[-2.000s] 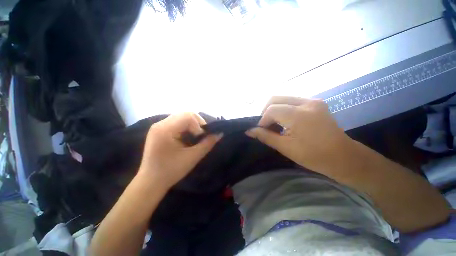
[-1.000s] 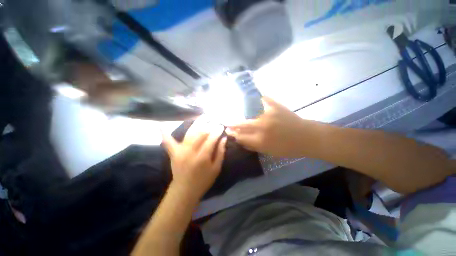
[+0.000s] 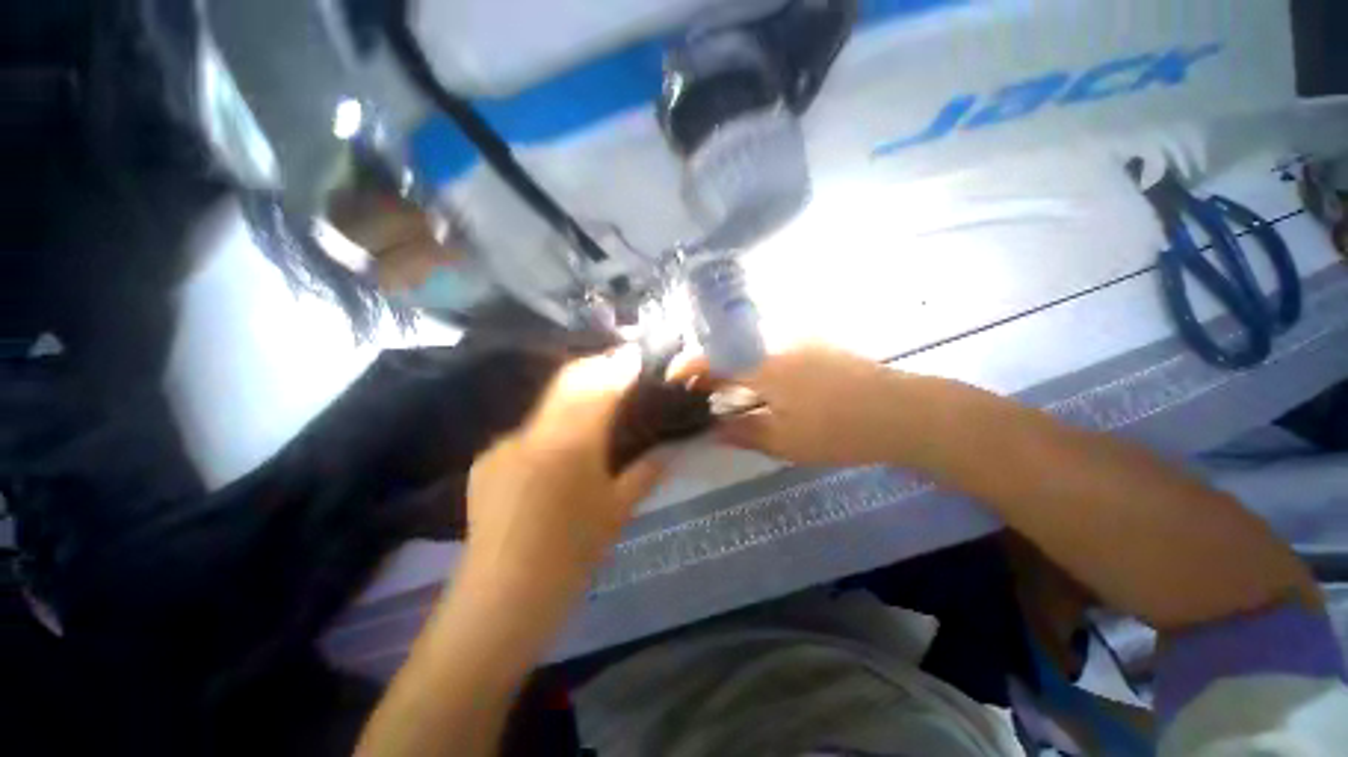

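Note:
The black garment (image 3: 429, 399) runs from the left up to the sewing machine's needle area, where its edge lies under bright glare. My left hand (image 3: 555, 451) grips the cloth just in front of the needle. My right hand (image 3: 806, 407) pinches the cloth's end at the right, close beside my left hand. The presser foot and needle (image 3: 636, 311) are mostly lost in glare. A grey ribbed cylinder (image 3: 727, 314) stands just above my right fingers. My fingertips are partly hidden by cloth and glare.
The white machine body (image 3: 591, 96) with blue stripe and JACK lettering spans the back. Dark blue scissors (image 3: 1230, 281) lie at right on the table. A printed ruler (image 3: 843, 500) runs along the front edge. Dark threads (image 3: 318, 266) hang at the machine's left end.
From my lap, both hands have brought the black cloth to the needle area as the view turned to the machine. In the last second, the cloth bunched between them and more ruler shows.

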